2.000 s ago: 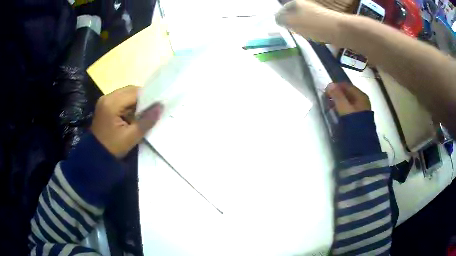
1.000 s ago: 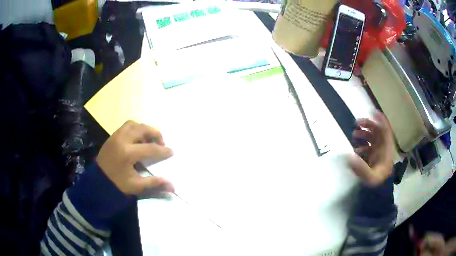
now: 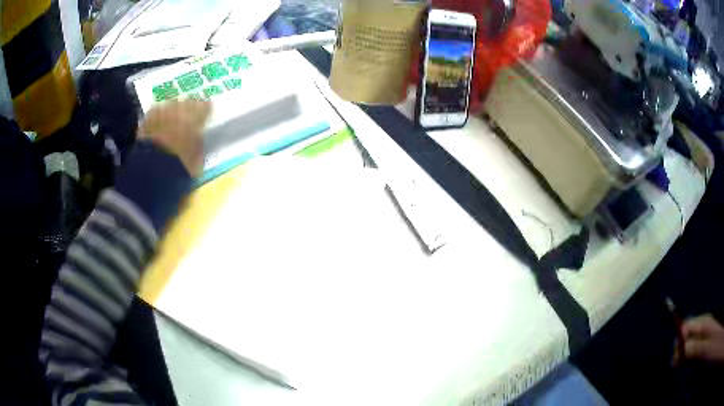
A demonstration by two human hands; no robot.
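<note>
My left hand [image 3: 176,133], blurred, is over the left part of a white workbook [image 3: 274,83] with green characters; its fingers are too blurred to tell whether they hold anything. My right hand is not in view. White pages [image 3: 317,254], washed out by glare, lie in front of the workbook, with a tan-yellow cover [image 3: 186,238] showing at their left. Teal and bright green edges show behind the pages. A smartphone [image 3: 447,71] with a lit picture stands upright beside a tan-brown cylinder [image 3: 377,54].
A black fabric strip [image 3: 468,186] crosses the table, knotted near its right edge. A folded white strip [image 3: 413,214] lies beside it. An overlock machine [image 3: 571,127] and red plastic bag [image 3: 512,40] are at right. Another person's hand [image 3: 702,339] shows lower right with something thin and red.
My left hand has moved up from the pages to the workbook. My right hand has left the picture. The view has shifted, and the phone's dark screen now shows a bright picture.
</note>
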